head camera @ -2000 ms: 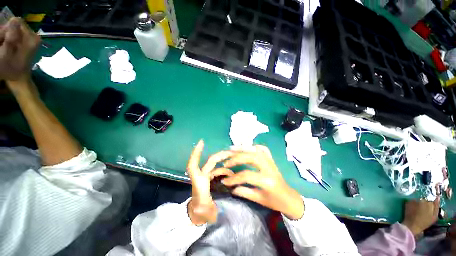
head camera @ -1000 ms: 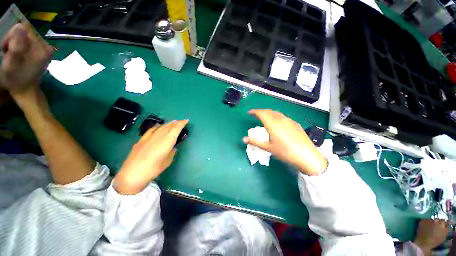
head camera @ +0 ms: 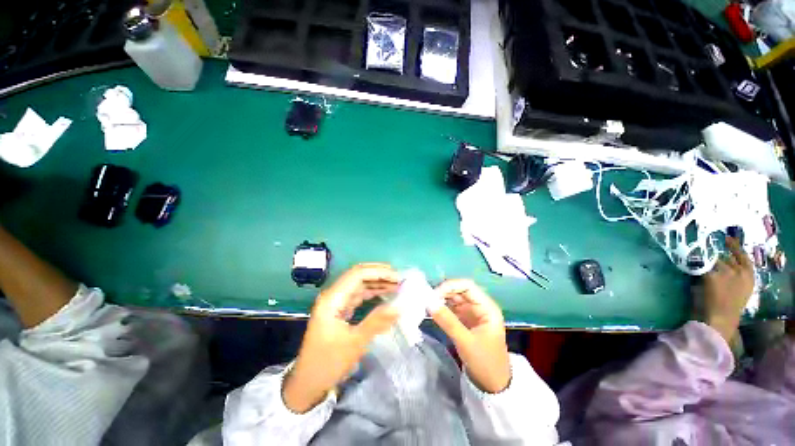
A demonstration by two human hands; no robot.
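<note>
My left hand (head camera: 344, 327) and my right hand (head camera: 471, 331) hold a crumpled white cloth (head camera: 413, 300) between them near the bench's front edge. A black watch-like body with a pale face (head camera: 310, 263) lies on the green mat just left of my left hand, not touched. Another dark body (head camera: 303, 118) lies farther back. A larger black case (head camera: 108, 194) and a dark watch body (head camera: 159, 204) lie side by side at the left. Whether anything is inside the cloth cannot be seen.
Black pocket trays (head camera: 331, 43) and stacked foam trays (head camera: 610, 78) stand behind. A white bottle (head camera: 166, 57) is at back left. Tweezers (head camera: 514, 263) lie on a white cloth (head camera: 494, 218). A small black module (head camera: 589, 276) is at right. People's arms are at both sides, near white cables (head camera: 680, 218).
Both hands have come together at the front edge with the white cloth, which was under my right hand. The pale-faced body now lies alone nearer the front edge. The view has shifted.
</note>
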